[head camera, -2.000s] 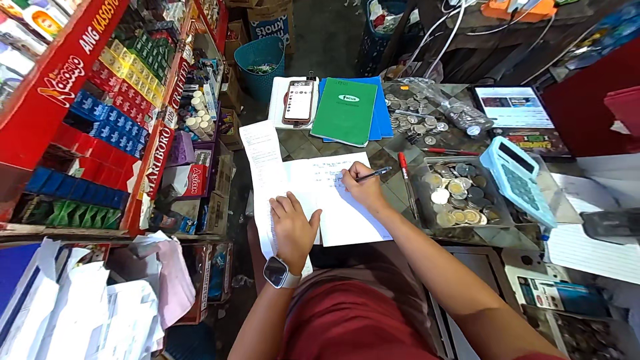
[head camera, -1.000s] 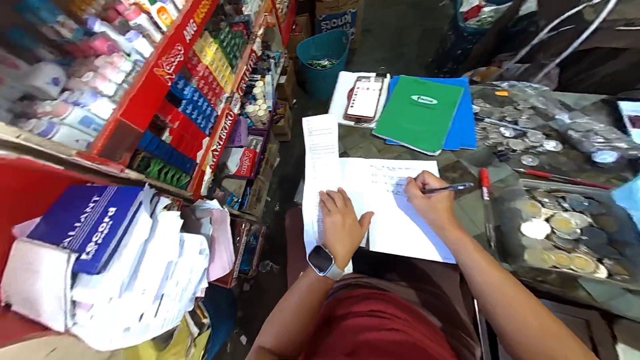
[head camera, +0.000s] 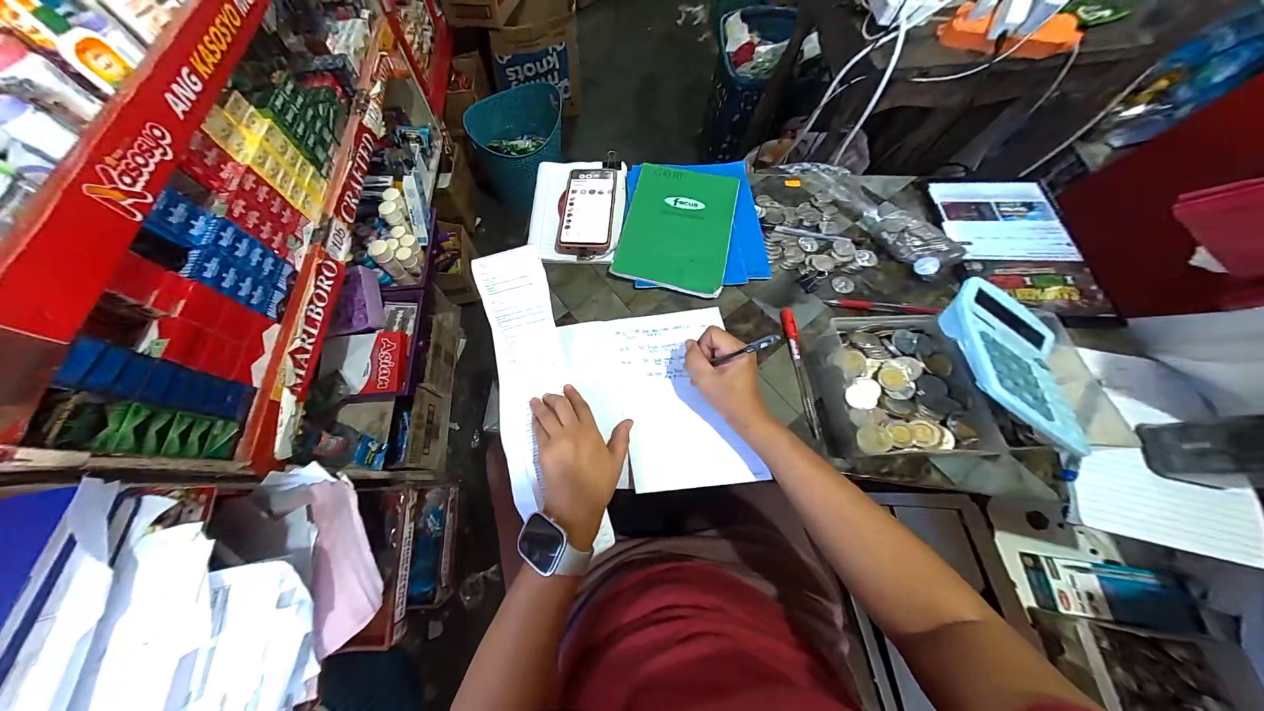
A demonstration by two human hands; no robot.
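Note:
An open notebook (head camera: 681,434) with handwriting on its right page lies on the table before me. My right hand (head camera: 726,380) grips a pen (head camera: 748,350), fingertips at the written lines. Spread flat, my left hand (head camera: 575,449) presses on a long paper strip (head camera: 520,341) at the notebook's left side and holds nothing. Right of the notebook lie a red marker (head camera: 791,334) and a plastic tub of coins (head camera: 894,395). Beyond it are a smartphone (head camera: 590,212) on a white notebook, and a green notebook (head camera: 681,222) over a blue one (head camera: 754,237).
Loose coins (head camera: 815,237) and a plastic bag (head camera: 913,242) lie at the back. A light blue calculator (head camera: 1017,360) leans over the tub's right side. Shelves of cigarette packs (head camera: 237,202) and stacked papers (head camera: 158,602) stand at my left; a teal basket (head camera: 513,123) is on the floor.
The view swung left and then back right. My right hand, pen in its fingers, stays over the right page, and my left hand stays on the paper strip.

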